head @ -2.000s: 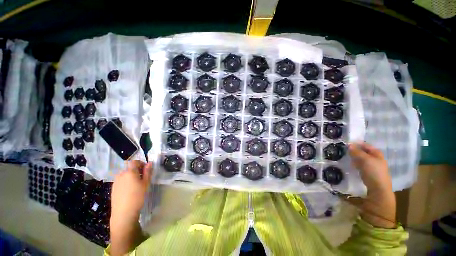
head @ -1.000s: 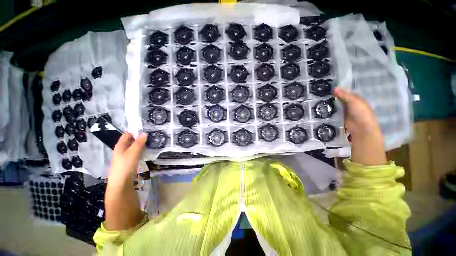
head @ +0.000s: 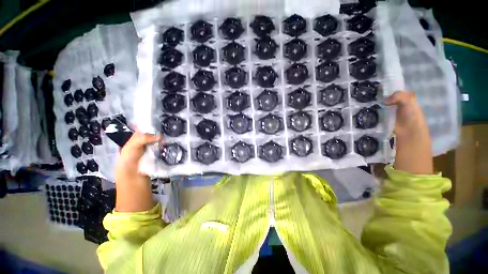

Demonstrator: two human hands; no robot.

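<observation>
The whitish blister tray [head: 220,112] lies in front of me with a white interleaf sheet around its edges. Its cells hold rows of round black moulded parts [head: 235,76], one per cell. My left hand [head: 137,152] grips the tray's lower left edge, with the fingertips on the rim. My right hand [head: 411,120] grips the tray's right edge. The tray looks raised towards me; its underside is hidden.
Loose black parts [head: 81,113] and a partly hidden flat black smartphone [head: 119,131] lie on the left white sheet [head: 120,51]. A covered tray [head: 436,101] is at the right. Shiny black trays [head: 95,208] are lower left, a brown box [head: 471,155] right.
The tray has moved up in view and looks larger and closer than two seconds ago, with both hands at its sides. Over the last second it has shifted slightly right.
</observation>
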